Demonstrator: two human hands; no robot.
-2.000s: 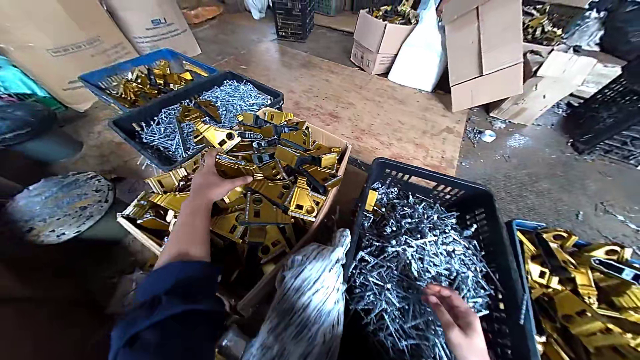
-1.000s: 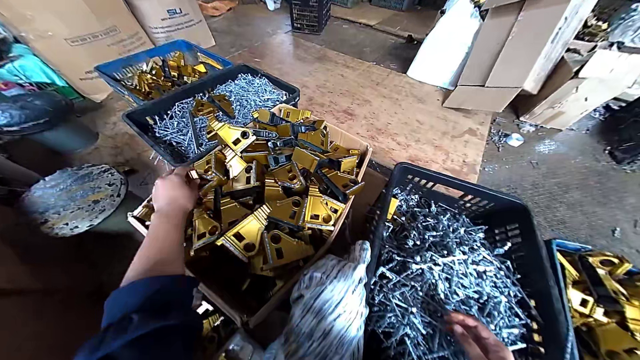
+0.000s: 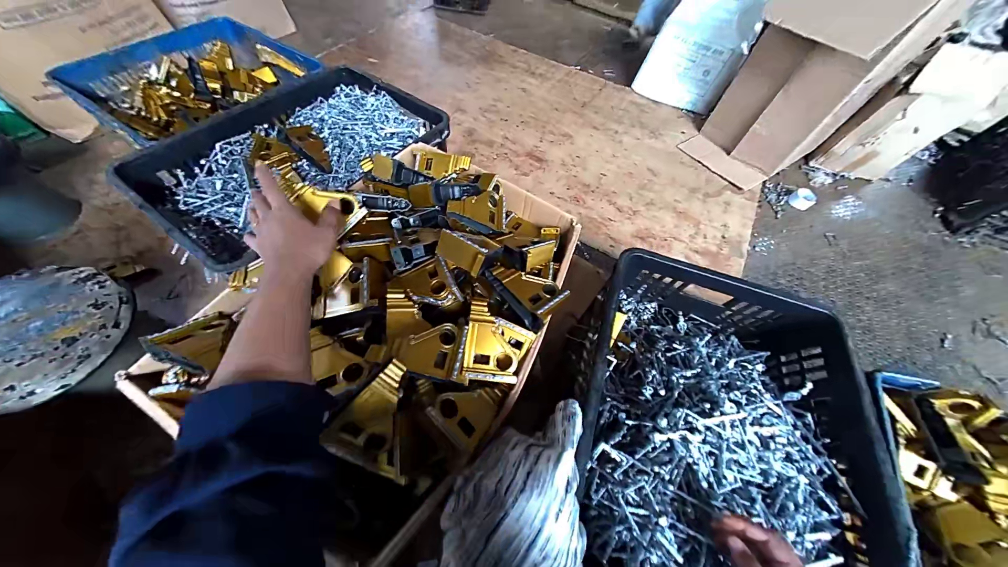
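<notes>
My left hand (image 3: 291, 224) has its fingers on a gold metal bracket (image 3: 315, 197) at the back left of a cardboard box (image 3: 563, 260). The box is heaped with gold brackets (image 3: 433, 346) with black parts. Behind the hand, a black crate (image 3: 150, 177) holds silver screw-like metal pieces (image 3: 354, 118), with gold pieces lying on them. At the lower right, my right hand (image 3: 752, 539) is over similar silver pieces (image 3: 709, 441) in a black plastic crate (image 3: 835, 346); its fingertips are partly cut off by the frame, and whether it holds a piece cannot be told.
A blue crate (image 3: 67, 75) of gold parts stands at the back left, another blue-edged crate (image 3: 906, 382) at the right. A worn round stool top (image 3: 59, 339) is at the left. A wrinkled grey bundle (image 3: 520, 496) sits between box and crate. Cardboard boxes (image 3: 787, 102) and a white sack (image 3: 693, 59) stand behind.
My left hand has moved from the left edge of the box toward its back corner, onto a gold bracket. My right hand stays over the silver pieces. The view has shifted closer to the box.
</notes>
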